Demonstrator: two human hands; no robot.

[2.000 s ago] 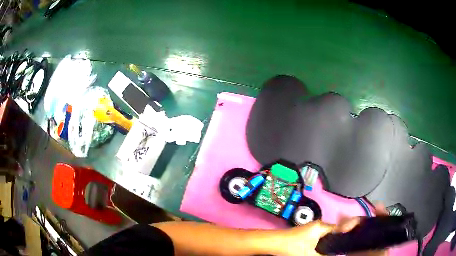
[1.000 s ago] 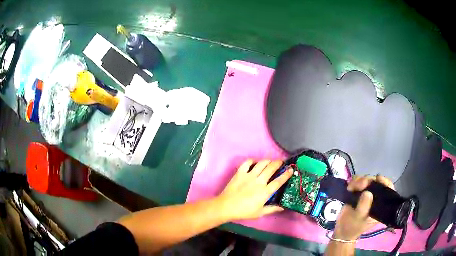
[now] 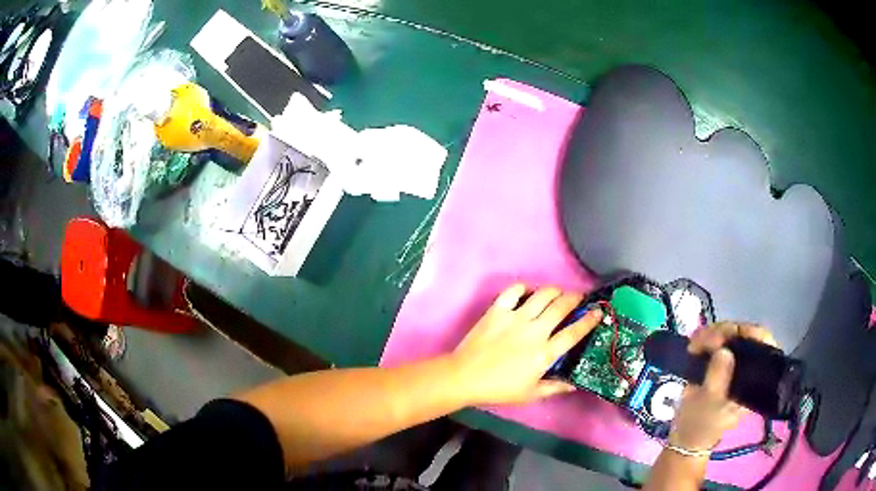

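Note:
The black control unit housing (image 3: 587, 369) lies open on the pink work mat (image 3: 511, 216), with its green circuit board (image 3: 603, 357), red wires, a blue cell and a round speaker (image 3: 663, 397) showing. My left hand (image 3: 514, 347) rests on the housing's left end and covers the speaker there. My right hand (image 3: 712, 393) is closed around the thick black electric screwdriver (image 3: 759, 376), whose front end is over the right part of the board. The screwdriver tip is too unclear to see. The grey drum pad (image 3: 706, 206) lies behind the housing.
At left on the green bench (image 3: 384, 86) are an open white box (image 3: 309, 225) with thin dark pieces, a yellow bottle (image 3: 206, 125), plastic bags (image 3: 130, 144) and a dark bottle (image 3: 317, 48). A red stool (image 3: 96, 271) stands below the bench's near edge.
My left hand has come onto the housing's left end. The screwdriver in my right hand has moved from beside the housing to over it. The view has shifted.

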